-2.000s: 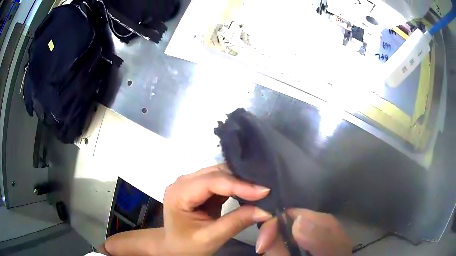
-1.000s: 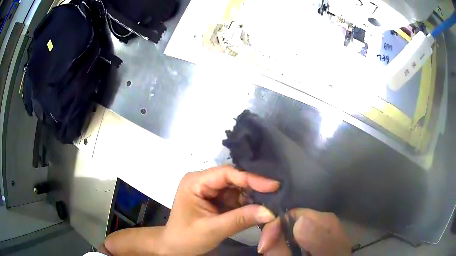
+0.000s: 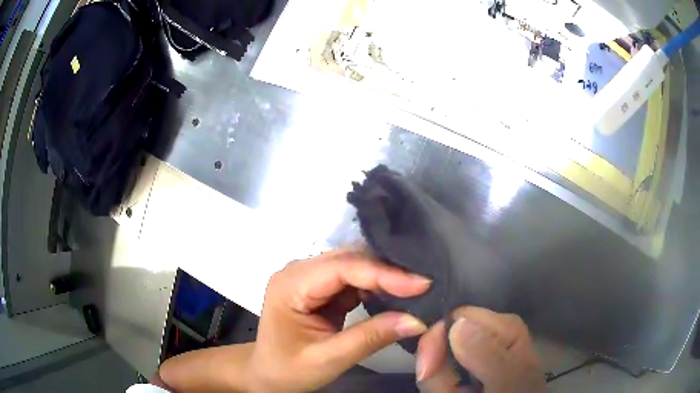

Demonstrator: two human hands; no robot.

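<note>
A dark bag panel (image 3: 403, 222) with a frayed raw edge is held up over the metal table, its frayed end pointing away from me. My left hand (image 3: 330, 315) pinches the panel between thumb and forefinger, at lower centre. My right hand (image 3: 487, 349) is beside it on the right, cut off by the lower edge and slightly blurred; its thumb and finger close on the near part of the panel. A thin dark strip between the fingertips is mostly hidden, and I cannot tell what it is.
Dark panels with a yellow label (image 3: 75, 64) are piled at the left on the metal table (image 3: 230, 146). A white template with yellow tape (image 3: 606, 184) lies at the upper right. A white bar (image 3: 631, 92) with a blue tube (image 3: 683, 40) is over it.
The panel's frayed end has shifted and unfolded slightly. My right hand has moved a little right and up, its fingertips closer around the strip. My left hand still pinches the panel.
</note>
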